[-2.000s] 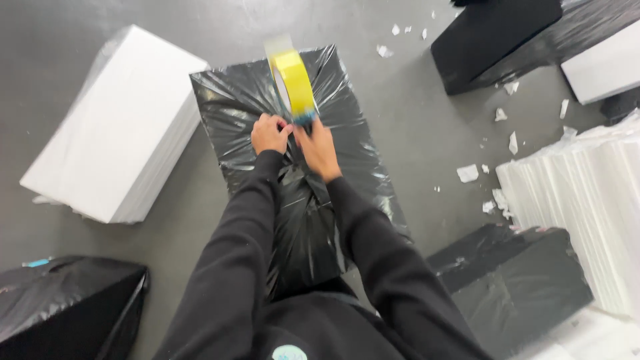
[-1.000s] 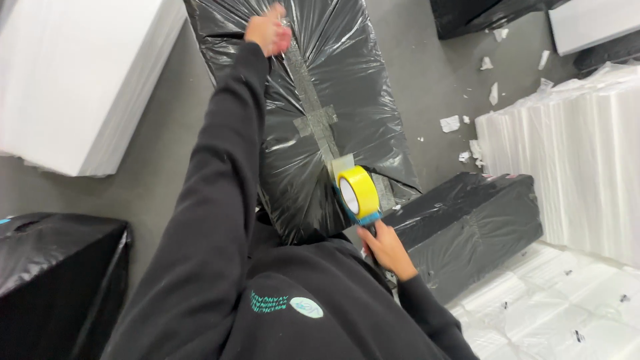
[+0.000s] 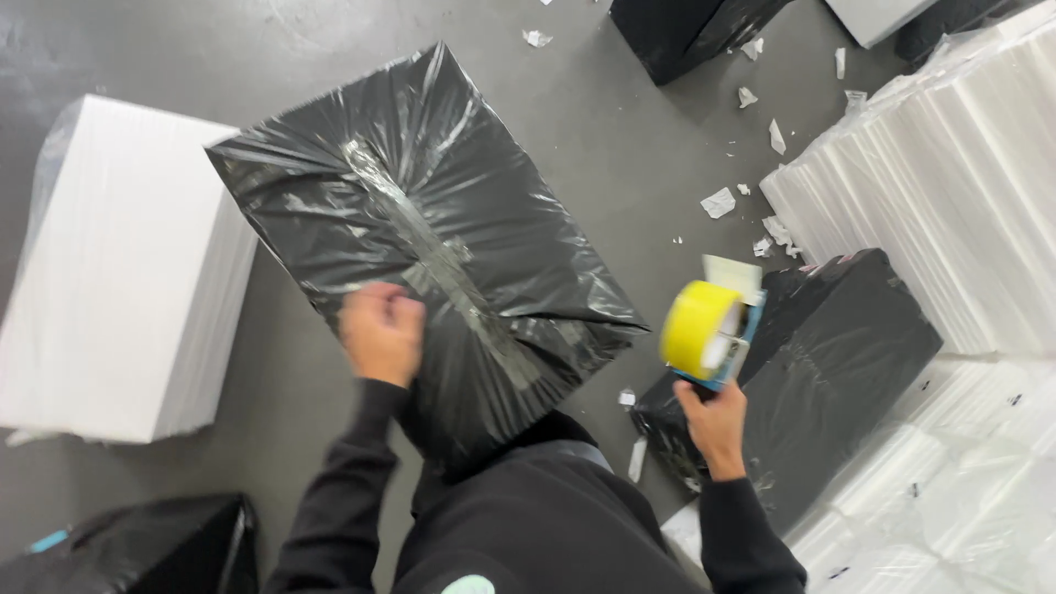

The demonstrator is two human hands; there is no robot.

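A package wrapped in black plastic film [image 3: 528, 231] lies at a slant in front of me, close to my body. A strip of clear packing tape [image 3: 421, 239] runs along its top, with a shorter piece across it. My left hand [image 3: 384, 330] is over the package's left edge, fingers curled and blurred; whether it grips the film is unclear. Off to the right of the package, my right hand [image 3: 716, 417] holds a blue tape dispenser [image 3: 749, 318] by its handle. A yellow roll of tape [image 3: 697, 330] sits in the dispenser.
White foam-like blocks [image 3: 115, 272] stand at the left. Black-wrapped packages lie at the lower left [image 3: 157, 544], upper right [image 3: 693, 33] and right [image 3: 825, 379]. A stack of white sheets [image 3: 924, 181] rises behind the right one. White scraps [image 3: 718, 203] litter the grey floor.
My right hand has moved away from the package with the dispenser. My left hand has come down from the package's far part to its left edge. A long tape strip now lies along the top.
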